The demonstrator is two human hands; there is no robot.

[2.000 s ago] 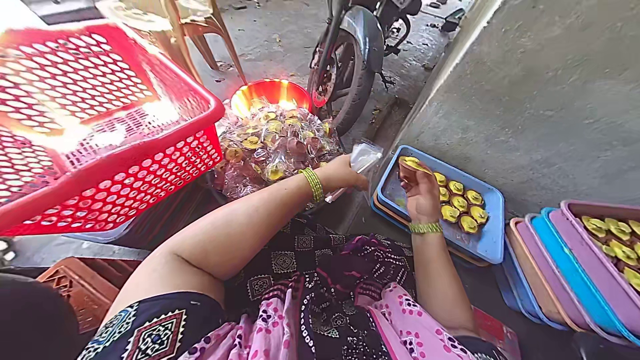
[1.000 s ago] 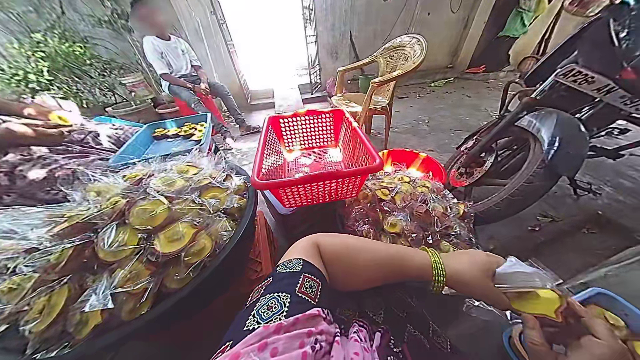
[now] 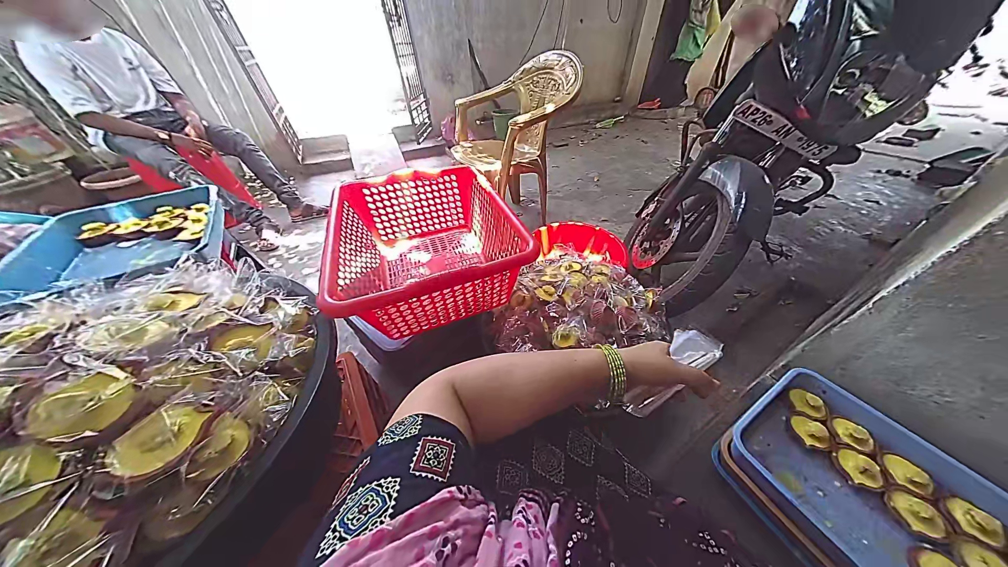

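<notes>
My left hand (image 3: 668,372), with green bangles at its wrist, reaches out at centre right. It holds clear plastic bags (image 3: 694,350), which show above and below the fingers. My right hand is out of view. Just beyond my left hand is a heap of bagged yellow-topped pieces (image 3: 579,303). To the right, a blue tray (image 3: 748,441) holds several unwrapped yellow pieces (image 3: 860,469) in dark, cup-like bases. A large black tub (image 3: 319,378) at the left is heaped with more bagged yellow pieces (image 3: 161,441).
A red perforated plastic basket (image 3: 429,287) stands ahead, beside a red basin (image 3: 587,236). Behind are a plastic armchair (image 3: 524,130) and a parked motorcycle (image 3: 732,197). A person (image 3: 118,87) sits at the far left, behind another blue tray (image 3: 142,260). A wall (image 3: 929,346) borders the right.
My right hand, holding a yellow piece two seconds ago and beside the bag with my left hand one second ago, has left the view. My left hand still holds bags. The view swung left.
</notes>
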